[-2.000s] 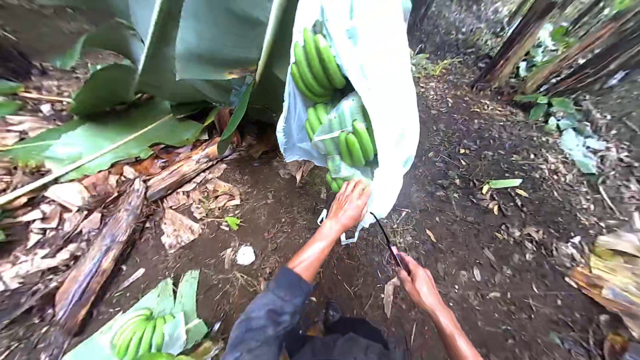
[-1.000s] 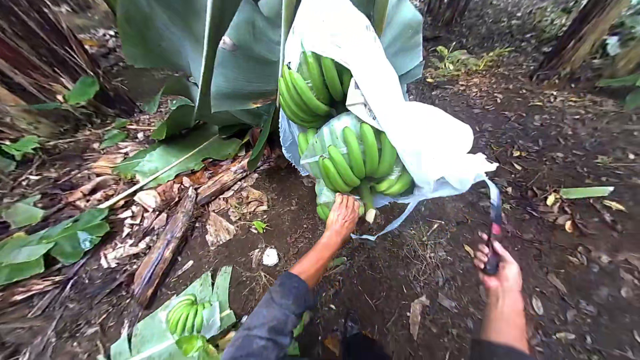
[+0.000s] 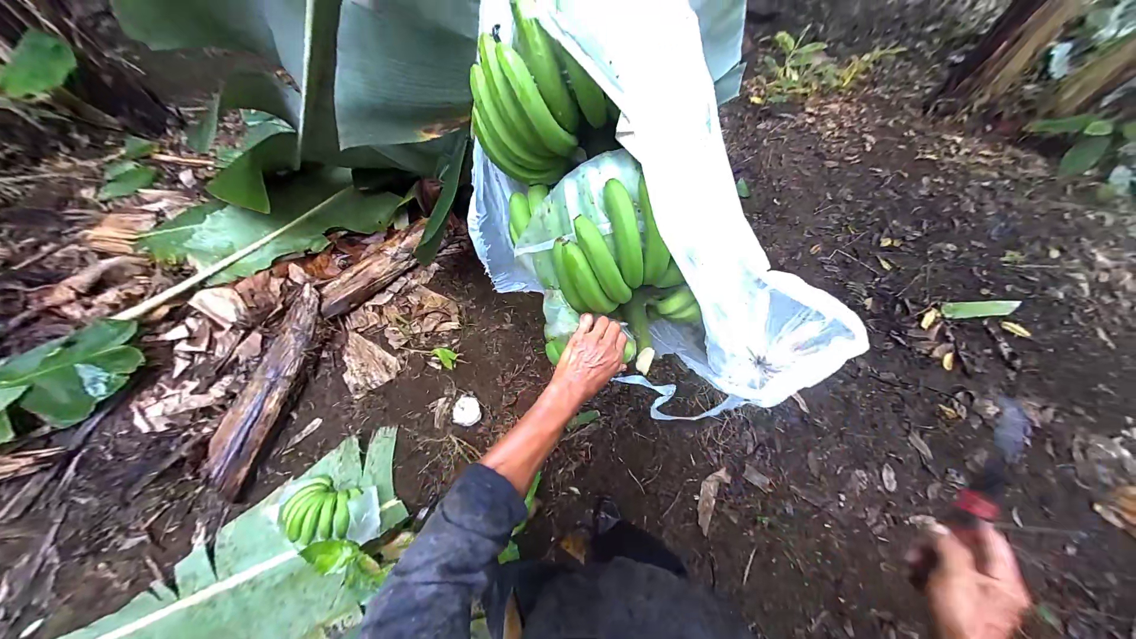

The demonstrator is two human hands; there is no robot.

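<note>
A bunch of green bananas hangs inside a white plastic bag, with clear film between its hands of fruit. My left hand grips the lowest bananas beside the cut stalk end; its fingertips are partly hidden by the fruit. Away at the lower right, my right hand is closed around the handle of a knife, whose blade is blurred. The bag's open lower end spreads to the right of the stalk, and a torn strip of plastic dangles from it.
A cut hand of green bananas lies on a banana leaf at the lower left. Dry trunk pieces and leaf litter lie on the left. Large banana leaves stand behind the bunch. A trunk rises at the upper right.
My right hand has moved away from the bunch with the knife, to the lower right. The bag's lower end has spread to the right, showing more bananas. My left hand stays at the lowest fruit.
</note>
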